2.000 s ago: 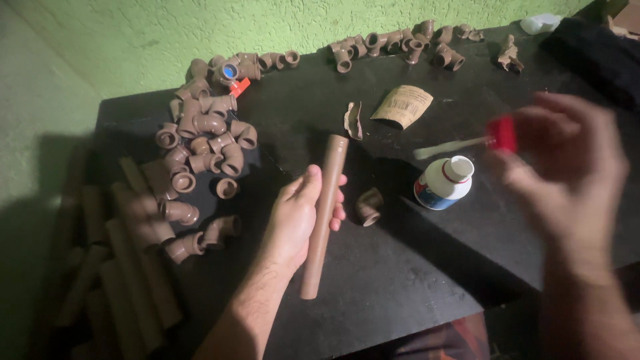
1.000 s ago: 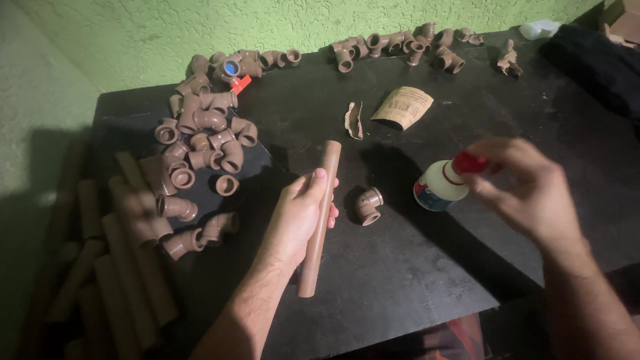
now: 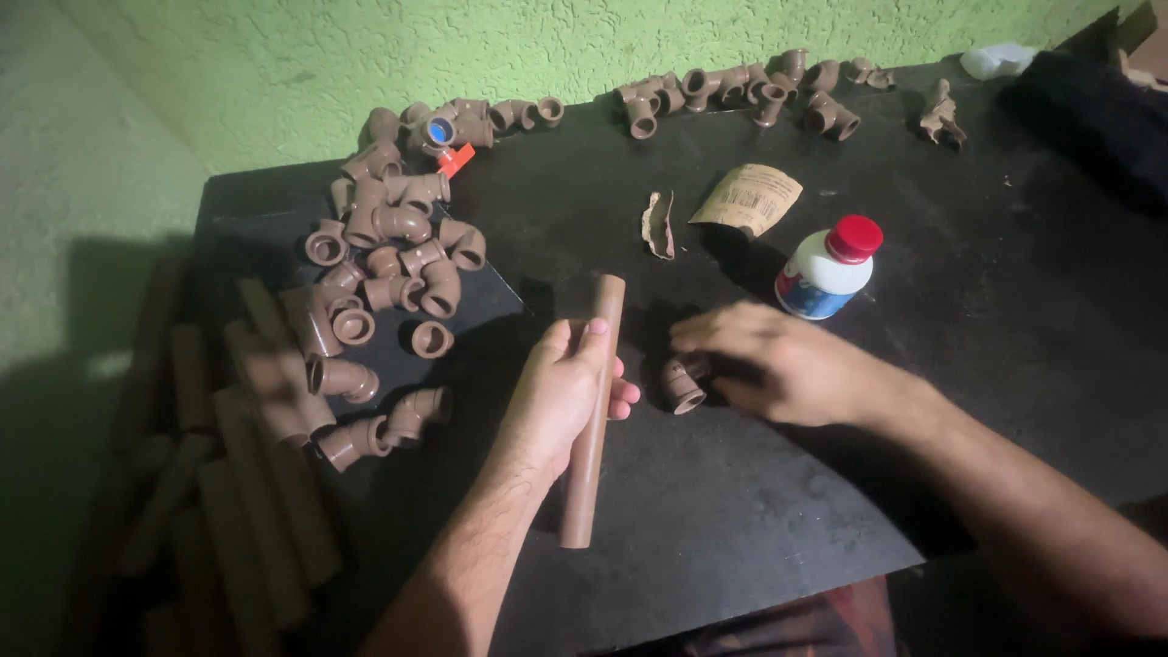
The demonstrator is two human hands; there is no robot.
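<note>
My left hand [image 3: 568, 388] holds a straight length of brown plastic pipe [image 3: 595, 429], its upper end tilted slightly right. Over the black table, my right hand [image 3: 776, 360] reaches around a brown elbow fitting [image 3: 683, 387] just right of the pipe. Its fingers are bent and partly apart at the fitting; whether they touch it I cannot tell. Behind that hand stands a white plastic bottle [image 3: 824, 269] with a blue and red label, its red cap [image 3: 854, 239] on top.
Many brown elbow and tee fittings [image 3: 392, 219] lie at the left, with a red-handled valve [image 3: 453, 160] among them. More fittings [image 3: 730, 87] line the green wall. Cut pipes [image 3: 265, 493] are piled at lower left. A curved piece of printed paper [image 3: 750, 199] lies behind the bottle.
Two seconds ago my right hand held the red cap with its applicator beside the uncapped bottle. The cap is now on the bottle, and the hand has moved left to the elbow fitting.
</note>
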